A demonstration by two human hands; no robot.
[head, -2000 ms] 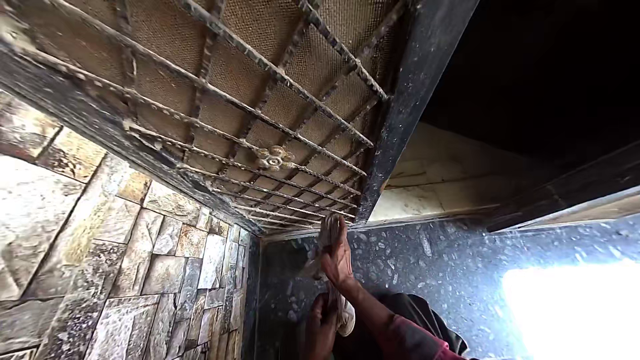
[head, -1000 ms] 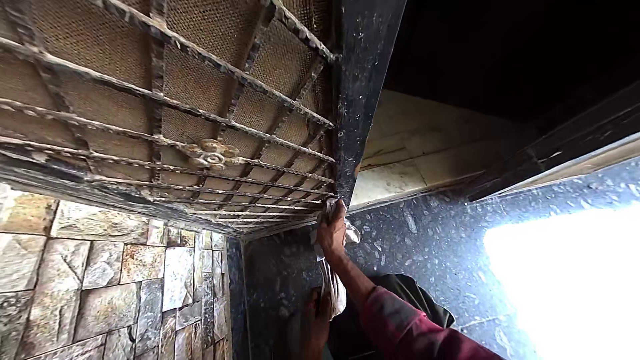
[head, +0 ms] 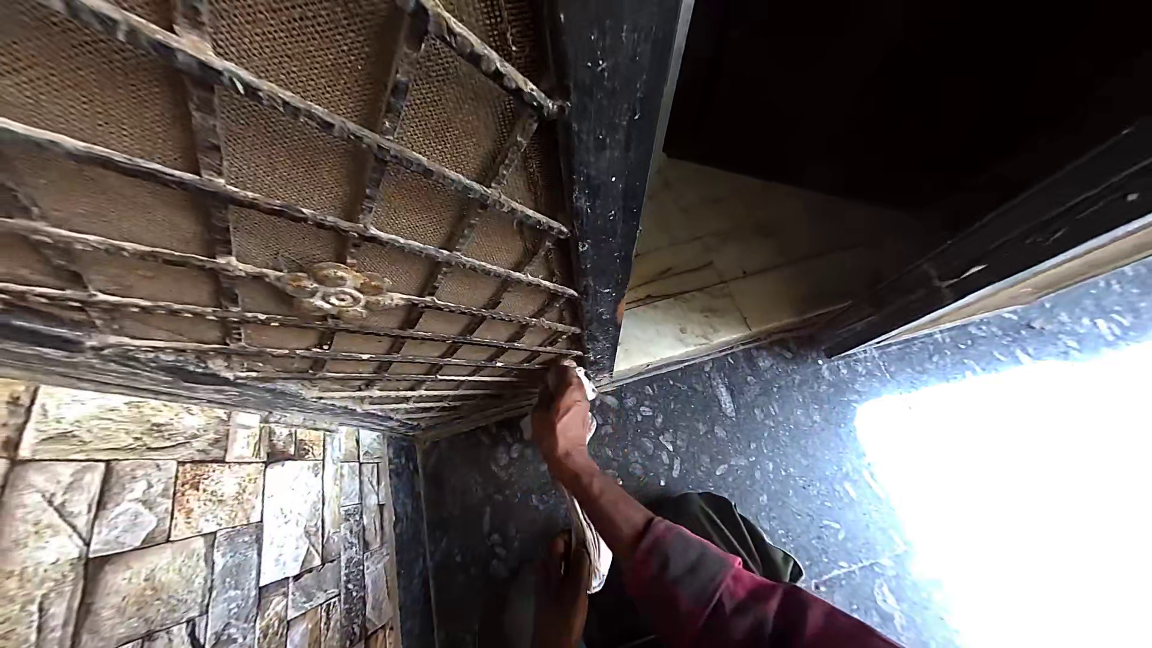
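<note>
My right hand (head: 562,418), its fingers closed on a white cloth (head: 596,562), is at the lower corner of a metal lattice door (head: 387,153) backed with woven mesh. Some cloth shows beyond the fingertips, against the foot of the door's dark frame (head: 607,171). From this hand the cloth runs down to my left hand (head: 562,580), which lies in shadow near the bottom edge and appears closed around the cloth's lower part; its fingers are partly hidden. A flower-shaped metal ornament (head: 340,290) sits on the lattice.
Stone-tile cladding (head: 216,495) covers the wall at lower left. Dark speckled floor (head: 720,423) lies under the hands, with bright glare at right. Past the door frame are pale floor slabs (head: 711,306) and a dark opening. Another dark frame (head: 999,243) stands at right.
My right hand stays by the lattice door's lower corner with the cloth, a little farther from my left hand than two seconds ago. The view has shifted closer to the door.
</note>
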